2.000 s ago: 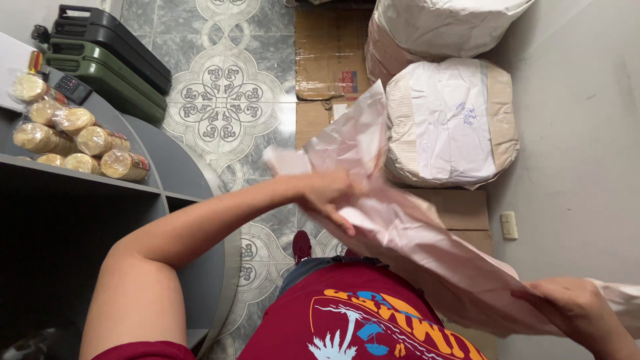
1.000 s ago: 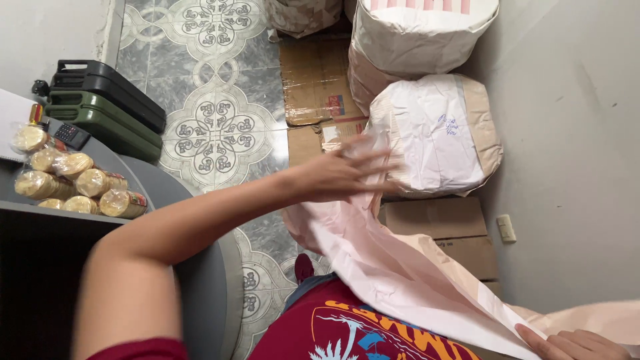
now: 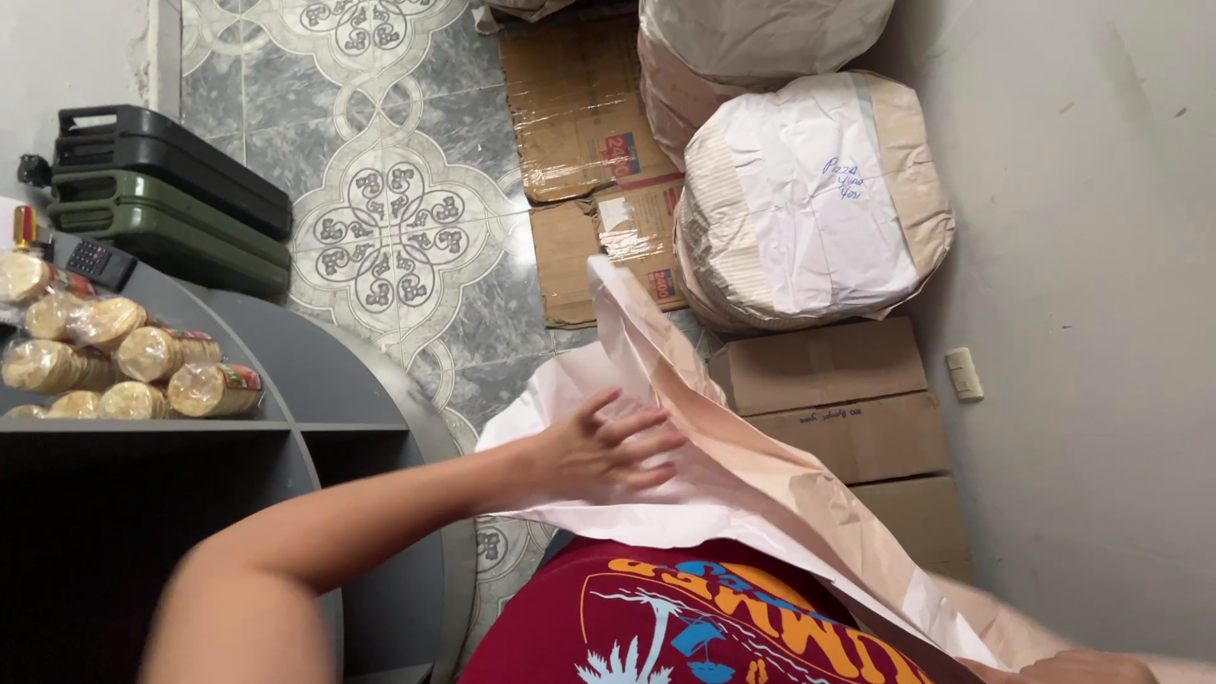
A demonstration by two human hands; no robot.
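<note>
A large sheet of thin pinkish-white paper (image 3: 760,475), creased and partly folded, stretches across the front of my body. My left hand (image 3: 603,446) lies flat against its pale inner side, fingers spread, gripping nothing. At the lower right edge my right hand (image 3: 1078,668) is closed on the paper's far end, and is partly cut off by the frame. The paper's upper corner stands up in front of the cardboard on the floor.
Round paper-wrapped bundles (image 3: 817,199) stand along the right wall on cardboard boxes (image 3: 845,437). Flattened cardboard (image 3: 589,114) covers part of the tiled floor. A grey curved desk (image 3: 313,361) at left holds plastic-wrapped stacks of round flat food (image 3: 157,356); black and green cases (image 3: 161,228) stand beyond.
My left hand has gone from the paper's upper part, through a raised position with fingers spread, down onto its inner side. The right hand stays at the paper's far end.
</note>
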